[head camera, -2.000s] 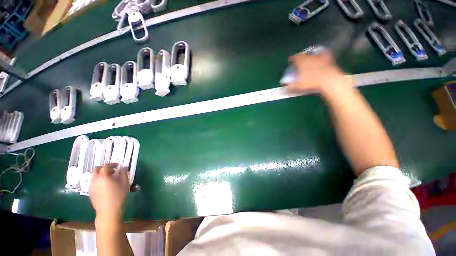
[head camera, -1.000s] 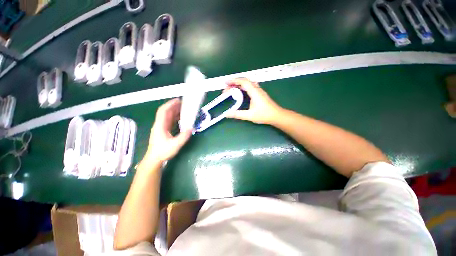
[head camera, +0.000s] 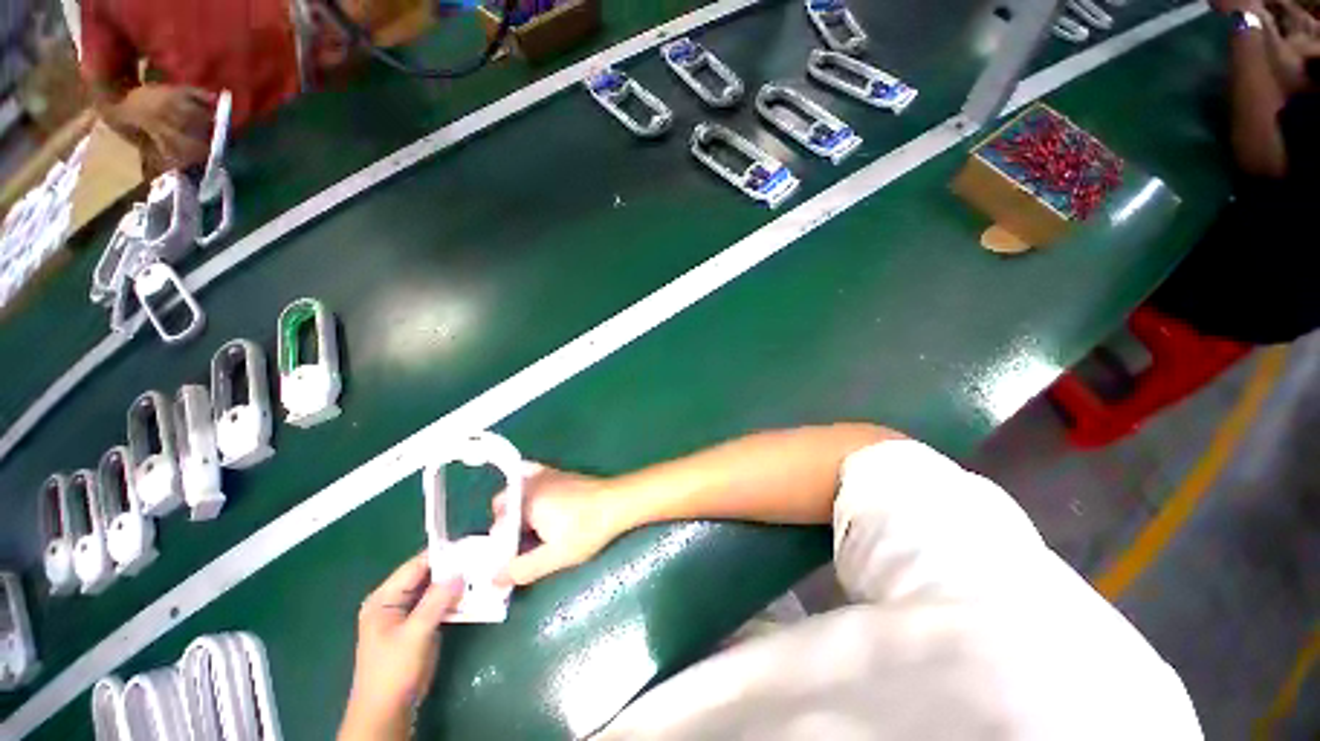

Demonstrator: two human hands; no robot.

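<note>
A white looped unit is held upright over the near work surface, with its loop at the top and its solid end at the bottom. No blue shows on the side facing me. My left hand grips its lower left corner. My right hand grips its right side. Whether it is one part or two joined halves I cannot tell. A row of overlapping white covers lies at the lower left, cut off by the picture's edge.
Closed units stand in a row on the green belt, one with green inside. Housings with blue ends lie farther up. A white guide strip crosses diagonally. A box of red bits is at right. Other people are at upper left and right.
The separate cover and blue-ended housing from a second ago now show as one white unit in both hands. The view has turned to the right, and a green-lined unit now shows on the belt.
</note>
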